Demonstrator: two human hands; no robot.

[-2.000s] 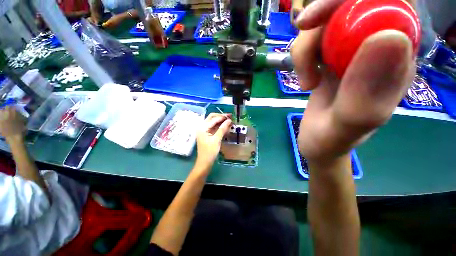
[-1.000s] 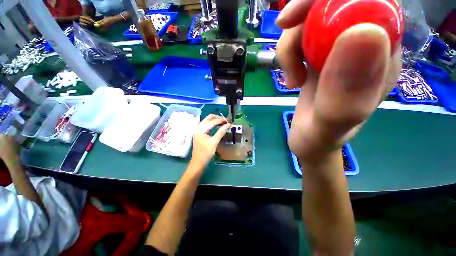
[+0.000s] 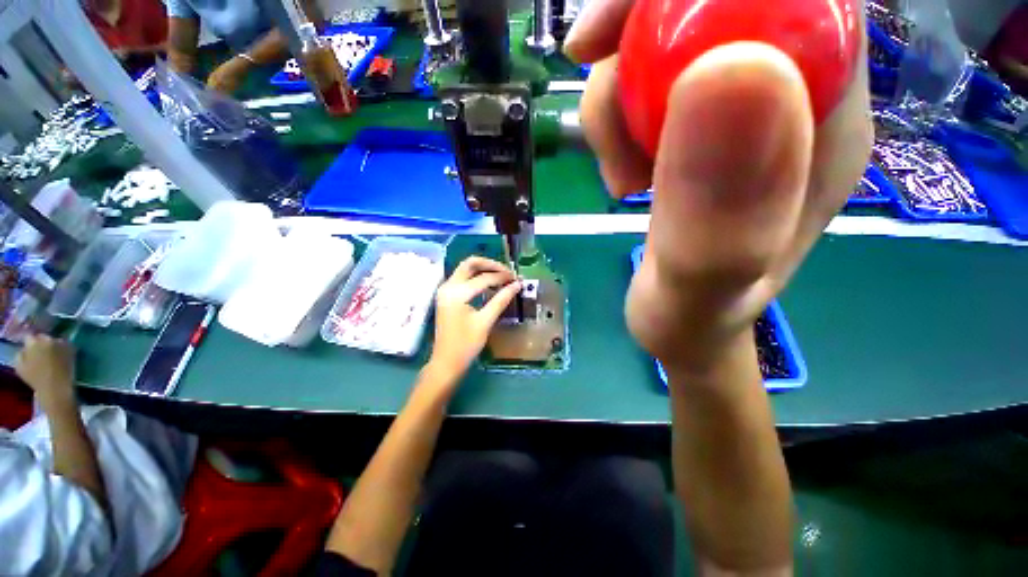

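Observation:
My right hand (image 3: pixel 733 214) is wrapped round the large red ball knob (image 3: pixel 829 51) of the press lever, close to the camera. My left hand (image 3: pixel 468 310) is at the silver fixture (image 3: pixel 530 295), thumb and fingertips together beside the slot. A thin stick showed there earlier; now whatever is between the fingertips is too small to make out. The dark ram (image 3: pixel 513 242) of the hand press (image 3: pixel 492 141) points down at the fixture, its tip close to my fingertips. The fixture stands on the brownish base plate (image 3: pixel 524 344).
Left of the press are a clear box (image 3: pixel 389 299) of white and red sticks, a white lidded container (image 3: pixel 287 287) and a phone (image 3: pixel 174 347). A blue tray (image 3: pixel 395 180) lies behind. The black-parts tray (image 3: pixel 789 366) is partly behind my right arm. Another person's arm (image 3: pixel 68 423) is at far left.
My right hand and the red knob have moved left and slightly down in view. The ram tip sits lower, nearer the fixture. My left hand remains at the fixture; the whole view has shifted slightly.

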